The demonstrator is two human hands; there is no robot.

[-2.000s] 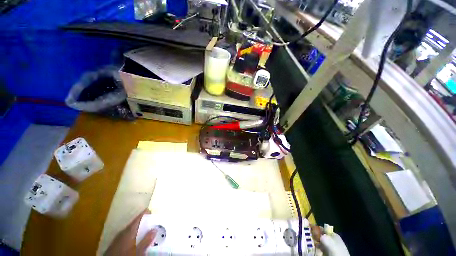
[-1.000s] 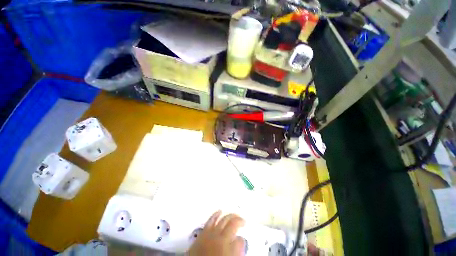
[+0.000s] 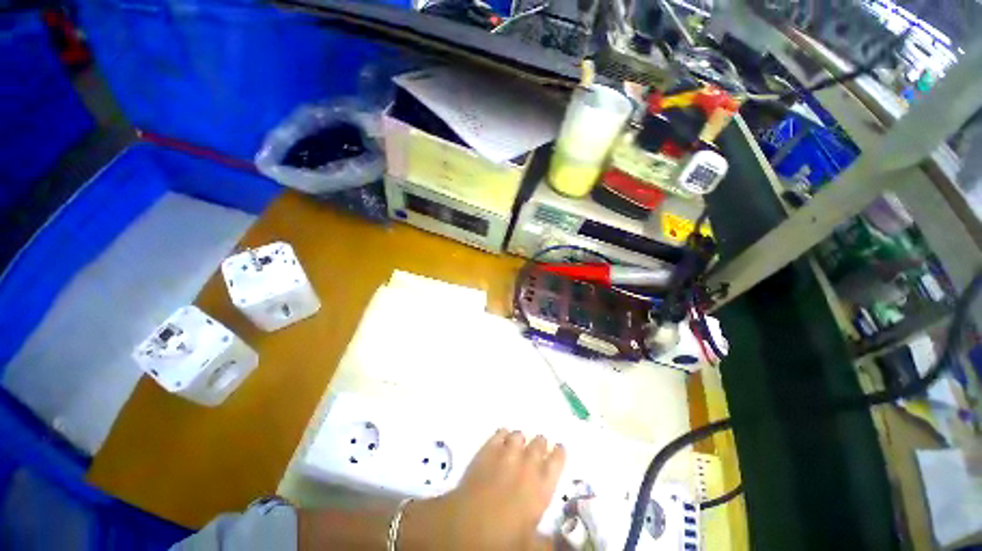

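A white socket strip (image 3: 372, 452) lies across the pale mat (image 3: 431, 355) at the bottom of the view, with round sockets facing up. My left hand (image 3: 506, 484), bare with a bracelet, lies across its middle, fingertips over the far edge, hiding the sockets beneath. Just right of it, a small pale blurred shape (image 3: 581, 522) shows over a socket; I cannot tell whether it is gloved fingertips or a plug. My right hand is not clearly visible. A black cable (image 3: 668, 447) curves over the strip's right end. Two white cube sockets (image 3: 271, 286) stand at bench left.
A green-handled screwdriver (image 3: 574, 400) lies on the mat. Behind it are a dark socket board (image 3: 581, 312) and beige meters (image 3: 447, 215) bearing papers and a bottle (image 3: 587, 140). A blue bin (image 3: 205, 178) is left; a dark green conveyor (image 3: 797, 377) and slanting pale post are right.
The view has shifted, so bench items sit further right. My left hand has moved from the strip's left end to its middle. The strip's right end and its cable show more fully than one second ago.
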